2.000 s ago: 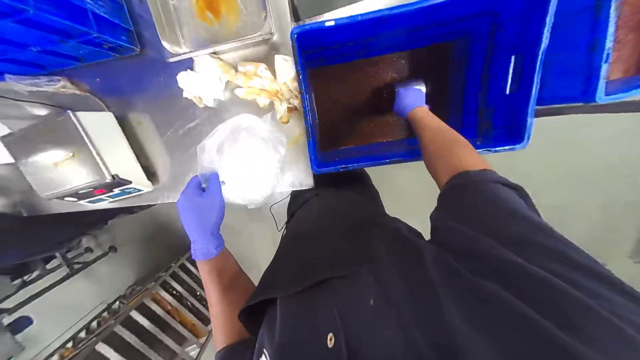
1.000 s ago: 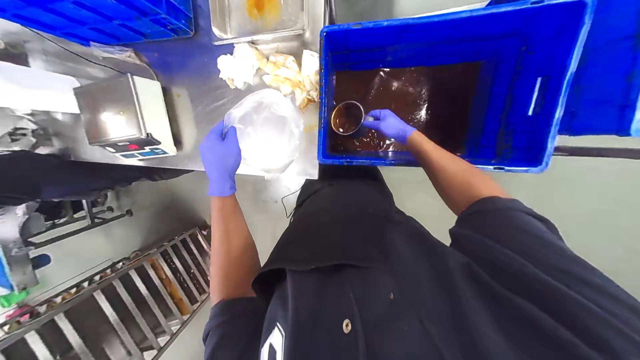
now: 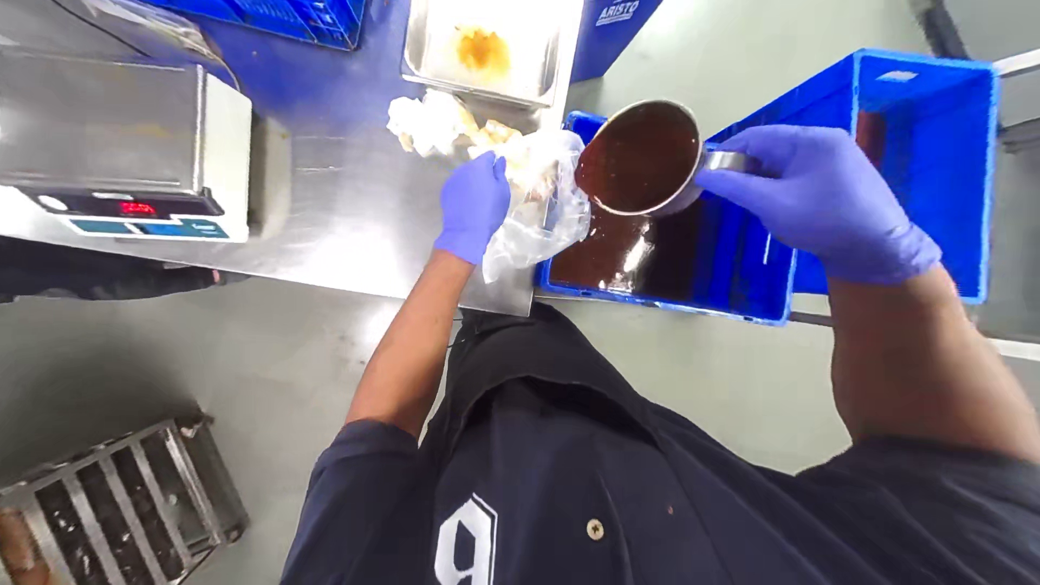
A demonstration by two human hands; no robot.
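Observation:
My right hand (image 3: 821,195), in a purple glove, grips the handle of a metal cup (image 3: 646,158) full of dark brown liquid. The cup is raised above a blue plastic crate (image 3: 747,276) that holds more of the same liquid. Its rim comes right up to a clear plastic bag (image 3: 540,219), and I cannot tell whether liquid runs into it. Gloved in purple too, my left hand (image 3: 477,203) pinches the bag's edge at the corner of the steel table. Crumpled, stained wrapping (image 3: 435,122) lies just behind that hand.
A digital scale (image 3: 106,130) stands on the steel table (image 3: 341,203) at left. A metal tray (image 3: 487,49) with an orange-brown stain lies at the back, near a blue crate (image 3: 325,20). Another blue crate (image 3: 934,171) is at right. A metal rack (image 3: 122,504) stands at lower left.
My right hand has lifted the cup from the liquid in the crate and brought it up beside the bag. My left hand has moved the bag towards the crate. The view has shifted.

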